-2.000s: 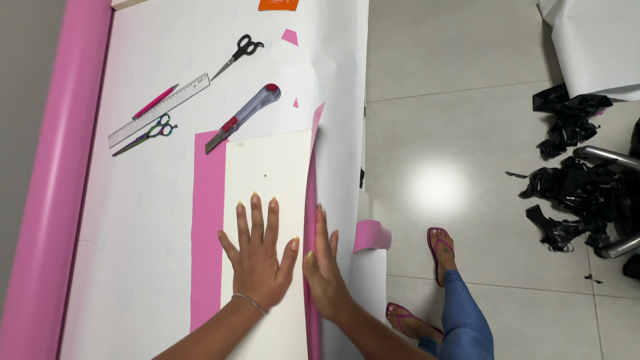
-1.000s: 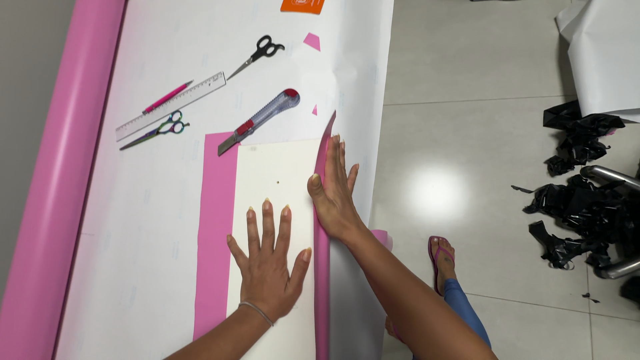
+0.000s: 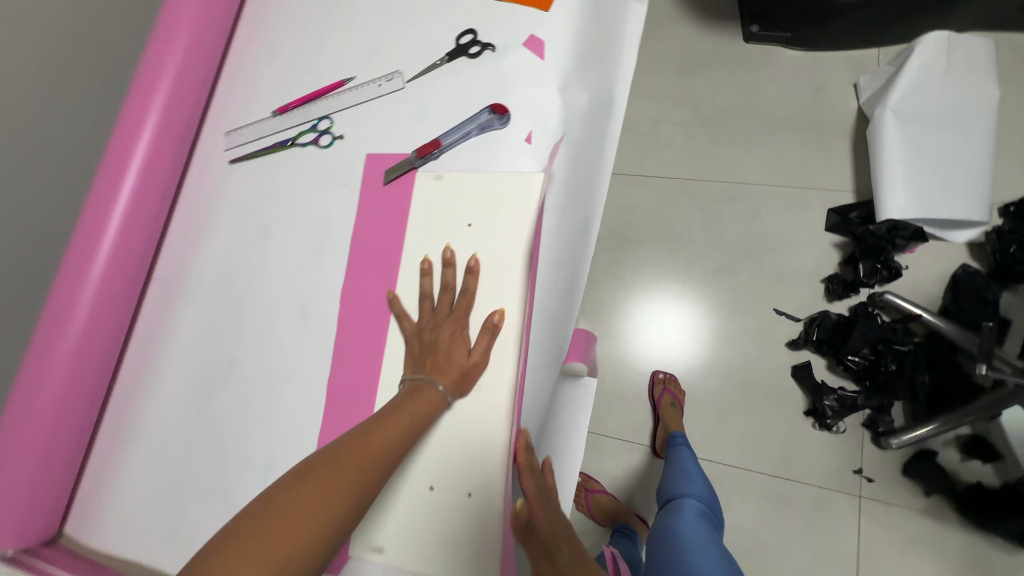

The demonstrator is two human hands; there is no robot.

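Observation:
My left hand [image 3: 444,340] lies flat, fingers spread, on a cream rectangular board [image 3: 448,448] with small holes. Beneath the board is a pink sheet [image 3: 364,264], showing as a wide strip along its left side and folded up along its right edge. Against that right edge, low in the view, rests my right hand [image 3: 544,504], its side pressed to the pink fold. A snap-off utility knife [image 3: 448,144] with its blade out lies across the top left corner of the board and sheet. Neither hand grips anything.
Black-handled scissors [image 3: 452,54], a clear ruler [image 3: 316,110], a pink pen [image 3: 314,96] and iridescent scissors [image 3: 288,142] lie on the white-covered table [image 3: 232,320]. Pink scraps [image 3: 534,46] sit nearby. A pink padded edge [image 3: 104,240] runs along the left. Crumpled black plastic [image 3: 848,344] is on the floor.
My right hand has slid down along the board's right edge, toward the bottom of the view. My left hand stays spread on the board. The view takes in more floor at right.

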